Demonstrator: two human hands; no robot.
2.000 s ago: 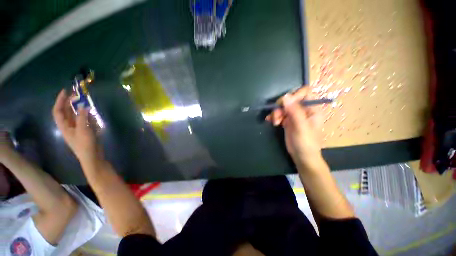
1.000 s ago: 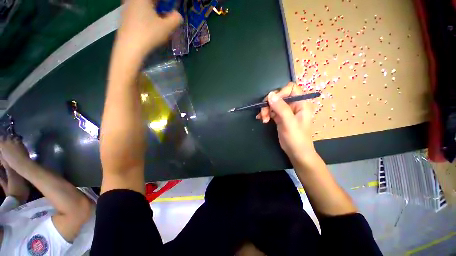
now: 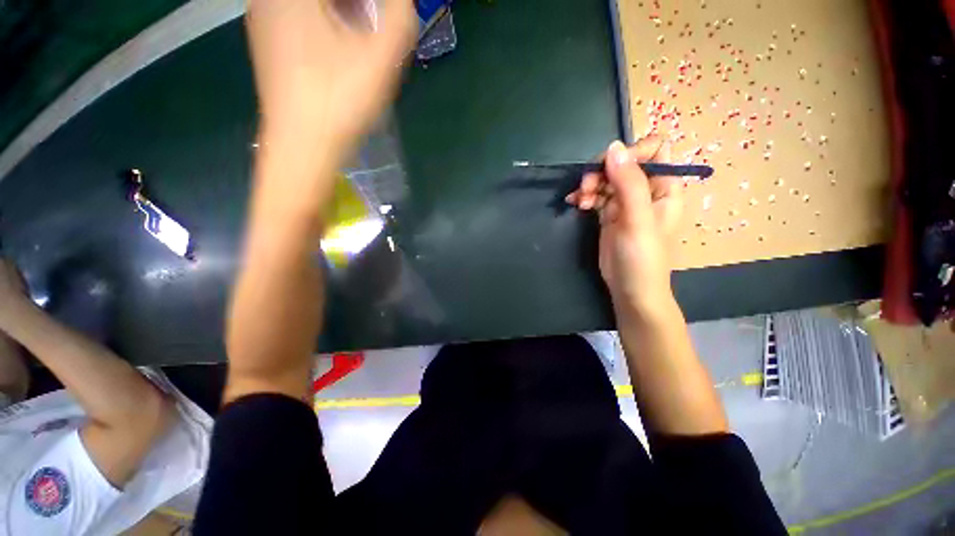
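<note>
My right hand [image 3: 631, 194] holds black tweezers [image 3: 670, 169] by their middle, tips pointing left over the dark green bench. My left hand [image 3: 333, 58] is blurred at the top edge, over the stack of circuit board assemblies [image 3: 438, 36]. A glossy sliver shows at its fingers, but I cannot tell whether it is gripped. One board assembly [image 3: 164, 229] lies alone on the bench at the left. Yellow tape [image 3: 351, 218] on clear film [image 3: 382, 178] lies partly behind my left forearm. A tan board [image 3: 775, 136] with tiny red and white pieces is at the right.
Another person's arm [image 3: 79, 372] reaches onto the bench at the far left. A red tray edge [image 3: 903, 209] borders the tan board at the right. Below the bench edge are a striped stack [image 3: 827, 372], a red object [image 3: 337, 371] and yellow floor lines.
My left hand has put the single board assembly down at the left and moved up to the stack. My right hand has kept the tweezers, shifting only slightly.
</note>
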